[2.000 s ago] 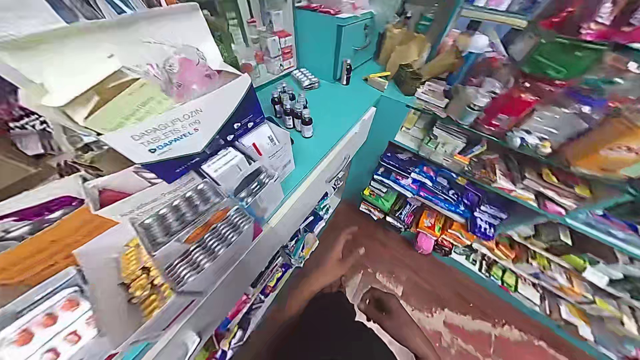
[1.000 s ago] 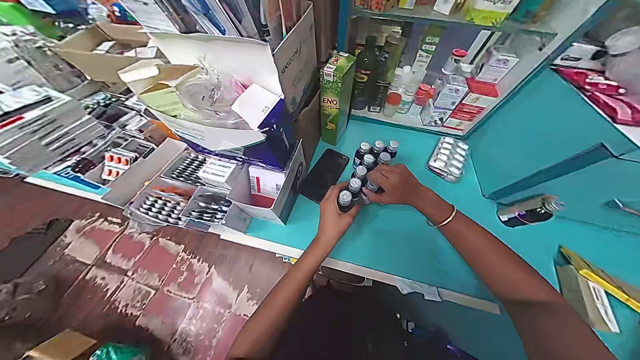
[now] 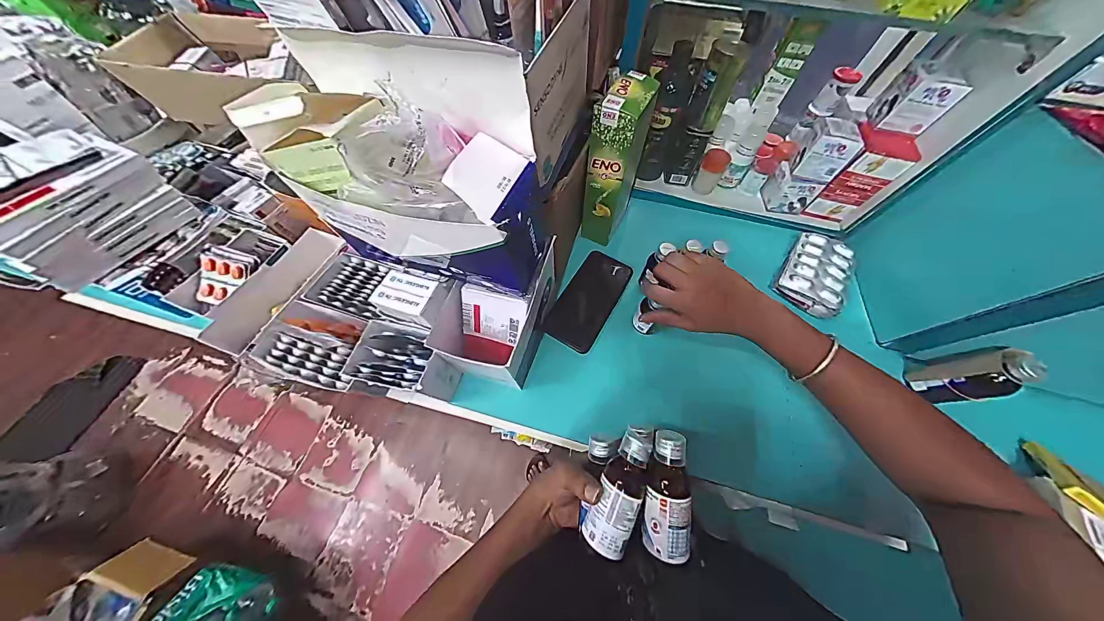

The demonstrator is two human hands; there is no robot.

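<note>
Brown syrup bottles (image 3: 614, 509) with clear caps and white labels are clustered in my left hand (image 3: 562, 496), in front of the counter edge; its fingers are partly hidden behind them. My right hand (image 3: 703, 293) is on the teal counter (image 3: 690, 379), its fingers around a small dark bottle (image 3: 643, 317) that is partly covered. More capped bottles (image 3: 718, 250) stand just behind that hand. Left of it lies a black smartphone (image 3: 589, 302). A stack of silver blister packs (image 3: 816, 274) lies to its right.
A green ENO carton (image 3: 617, 155) stands behind the phone. Divided boxes of blister strips (image 3: 345, 319) and an opened carton (image 3: 414, 52) fill the left. A glass-fronted cabinet (image 3: 733, 194) stands behind. At the right lies a dark bottle (image 3: 970, 375). Tiled floor (image 3: 319, 466) shows below left.
Both hands were at the bottle cluster one second ago. My left hand has moved back toward my body with several bottles; fewer stand on the counter. Two seconds ago the view faced elsewhere.
</note>
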